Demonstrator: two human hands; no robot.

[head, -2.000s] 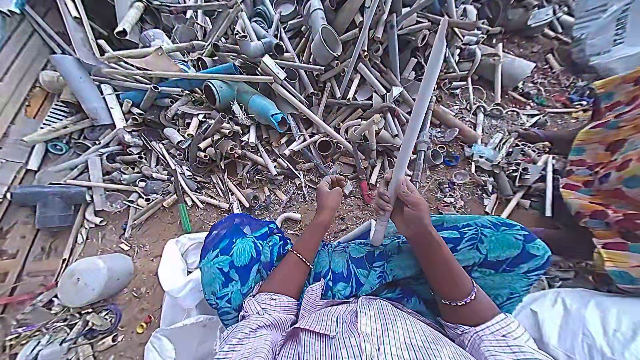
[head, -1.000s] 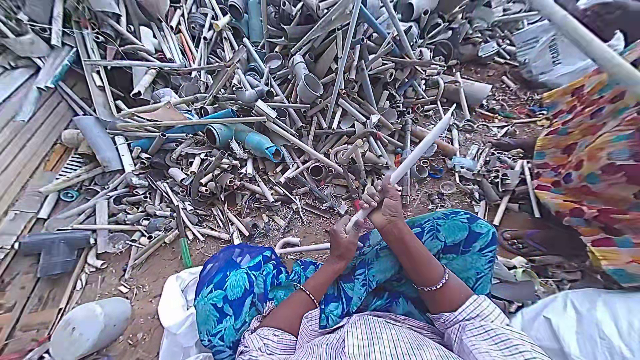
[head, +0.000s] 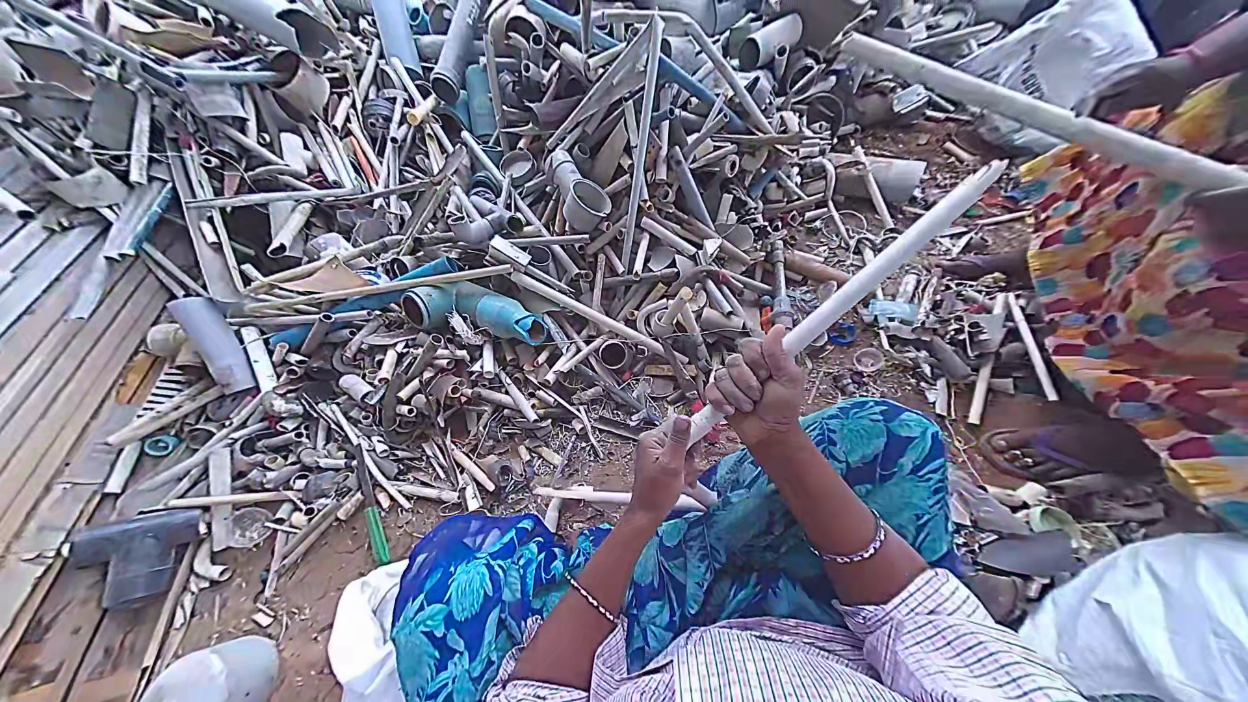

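A long white plastic pipe (head: pixel 877 273) slants from my hands up to the right, its far end cut to a slanted tip. Around its lower part my right hand (head: pixel 759 385) is closed. My left hand (head: pixel 665 463) grips the lower end just below, with the thumb along it; the very end is hidden by the fingers. Beneath my hands, a thinner white pipe (head: pixel 614 496) lies near my knees. Past them rises a large heap of scrap plastic pipes and fittings, with a broken blue pipe (head: pixel 497 314) on its near side.
At the right stands a person in patterned cloth (head: pixel 1121 292), a hand on another long pale pipe (head: pixel 1033 107). White sacks (head: pixel 1150 624) lie on both sides of me. A grey tee-shaped piece (head: pixel 136 551) and a pale container (head: pixel 219 673) are at the left, by ribbed boards (head: pixel 58 380).
My left hand, earlier apart from the pipe, now grips its lower end. The pipe has tilted from steep to slanting right. The other person's long pipe has come into view at the right.
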